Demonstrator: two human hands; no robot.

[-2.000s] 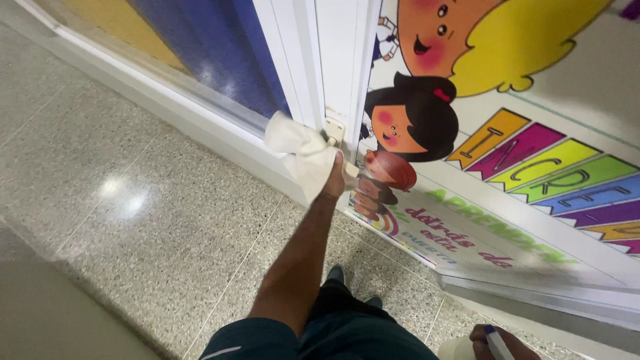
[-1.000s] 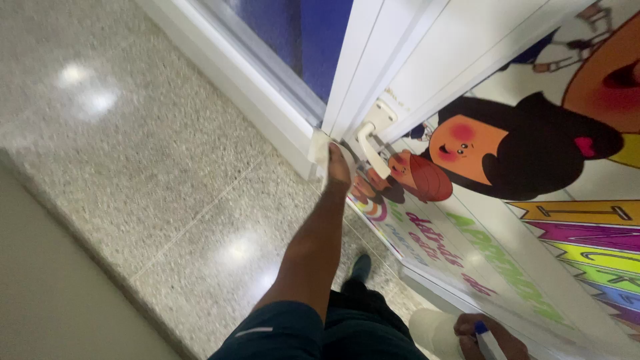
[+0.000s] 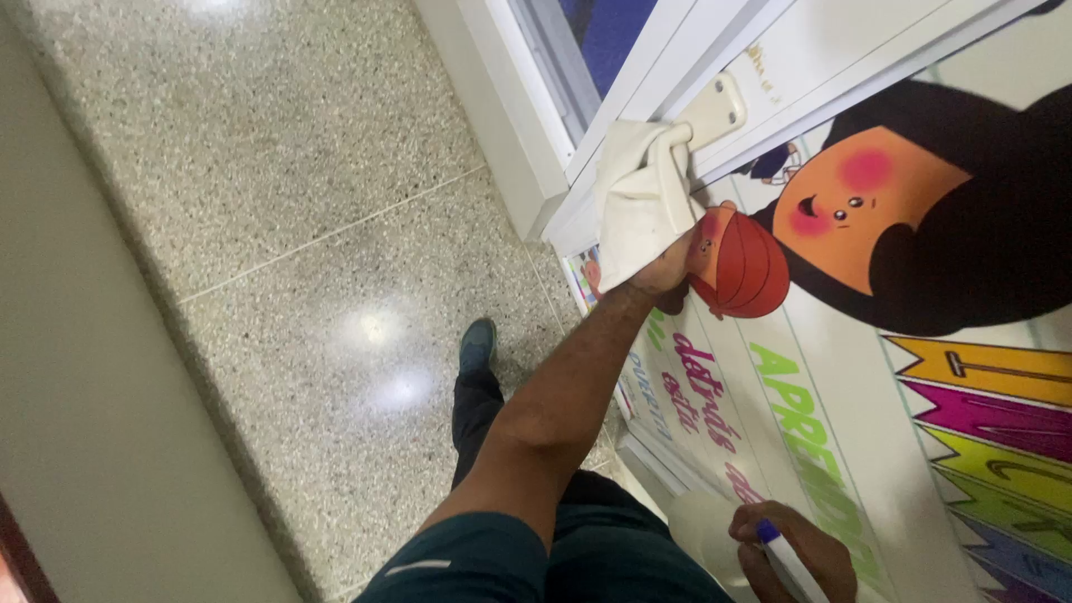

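My left hand (image 3: 666,266) holds a white cloth (image 3: 638,205), which drapes over the lever handle (image 3: 677,134) of a white door; the fingers are mostly hidden beneath it. Above the cloth shows the handle's cream backplate (image 3: 718,110), fixed with screws. At the lower right, my right hand (image 3: 796,548) grips a white marker-like object (image 3: 787,559) with a blue tip. Just left of that hand is a whitish rounded container (image 3: 708,532), partly hidden, and I cannot tell whether the fingers hold it too.
Cartoon children and coloured lettering cover the door panel (image 3: 837,377). A white frame (image 3: 523,159) borders a blue-backed window at the top. Below lies a speckled floor (image 3: 335,209) with my shoe (image 3: 477,345) on it. A pale wall (image 3: 109,352) runs along the left.
One second ago the lever handle showed bare, with my left hand at the frame's edge beside it; now the cloth covers the lever. The view has come closer to the door.
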